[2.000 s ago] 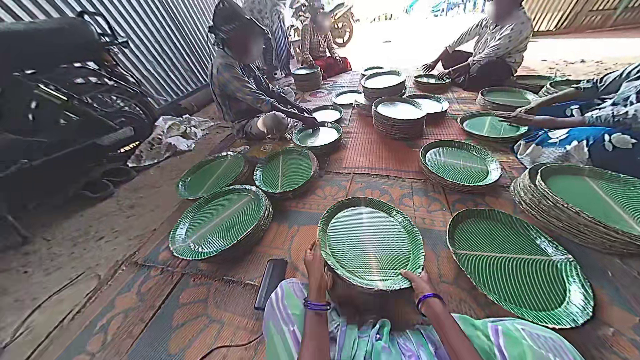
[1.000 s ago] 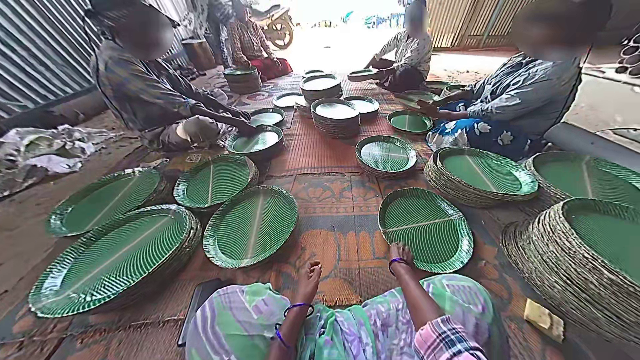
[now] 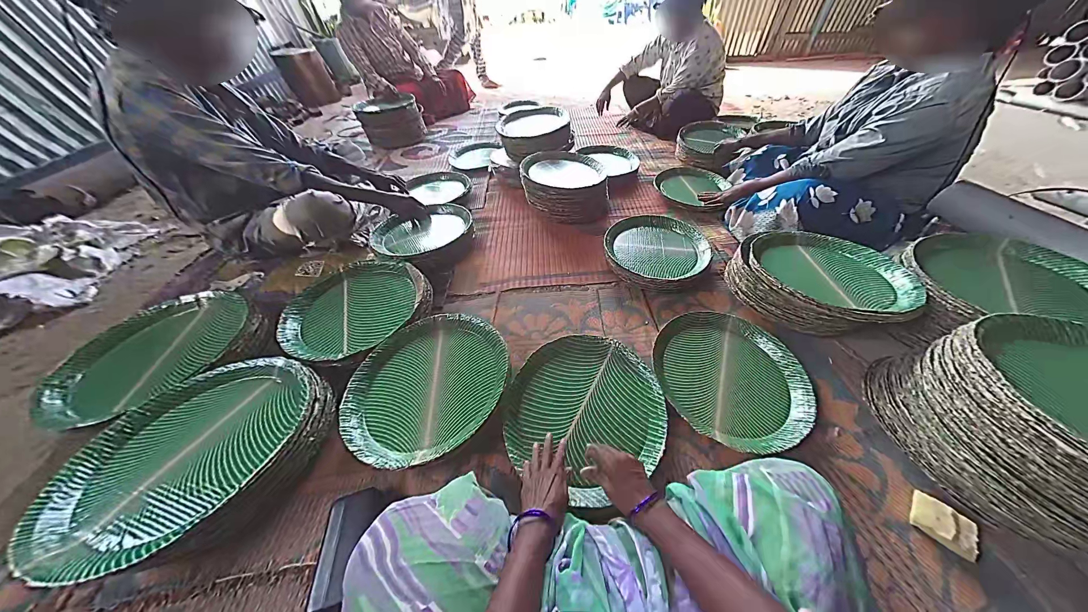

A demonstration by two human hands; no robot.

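Note:
A green leaf-patterned plate (image 3: pixel 586 387) lies on the mat just before my lap. My left hand (image 3: pixel 544 480) rests with spread fingers at its near edge. Beside it, my right hand (image 3: pixel 616 478) reaches over the same plate's near right part, fingers slightly bent; neither hand grips anything that shows. One similar plate (image 3: pixel 425 391) lies to the left and another plate (image 3: pixel 735 382) to the right, each close to the middle one.
Tall stacks of plates (image 3: pixel 952 416) stand at the right, and more stacks (image 3: pixel 170 459) at the left. A dark flat object (image 3: pixel 344 535) lies by my left knee, a yellowish block (image 3: pixel 943 524) at the right. Co-workers sit around the patterned mat (image 3: pixel 544 310) with further stacks.
A plate now lies in front of my lap, between the two that lay there a second ago. Both hands have come together over it.

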